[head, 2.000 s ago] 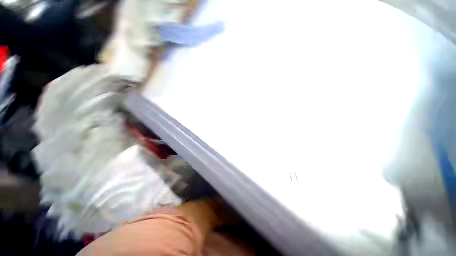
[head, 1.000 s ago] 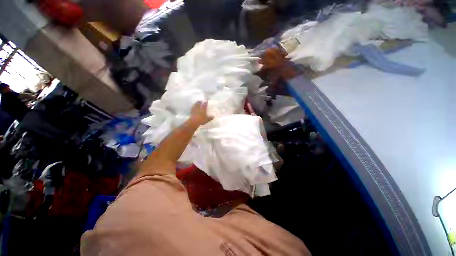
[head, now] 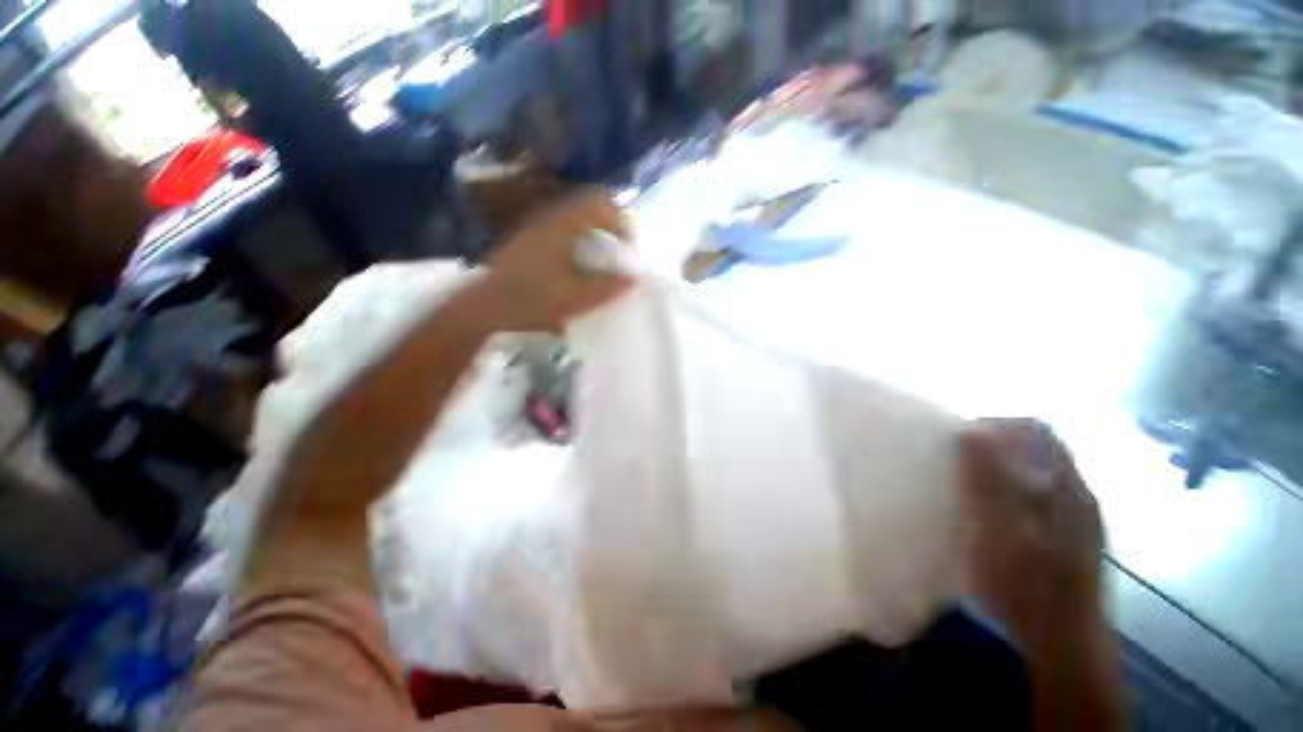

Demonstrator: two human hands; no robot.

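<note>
A white garment piece (head: 757, 486) hangs stretched between my two hands in front of me, blurred by motion. My left hand (head: 572, 258) grips its upper left corner. My right hand (head: 1032, 508) is at its right edge, dark and blurred, with the fingers closed on the cloth. A bundle of white pieces (head: 465, 529) lies at the left, behind my left forearm and partly hidden by it and by the held piece.
The white machine table (head: 986, 300) glares behind the held piece. A pale blue fabric strip (head: 783, 245) and more white pieces (head: 743, 172) lie at its far left. Blurred machine parts (head: 1193, 415) stand at the right. Dark cloth heaps (head: 157, 343) are at the left.
My left hand has moved from the bundle up and to the right, now with a white piece in it. My right hand has come into view at the piece's right edge. The view has turned right.
</note>
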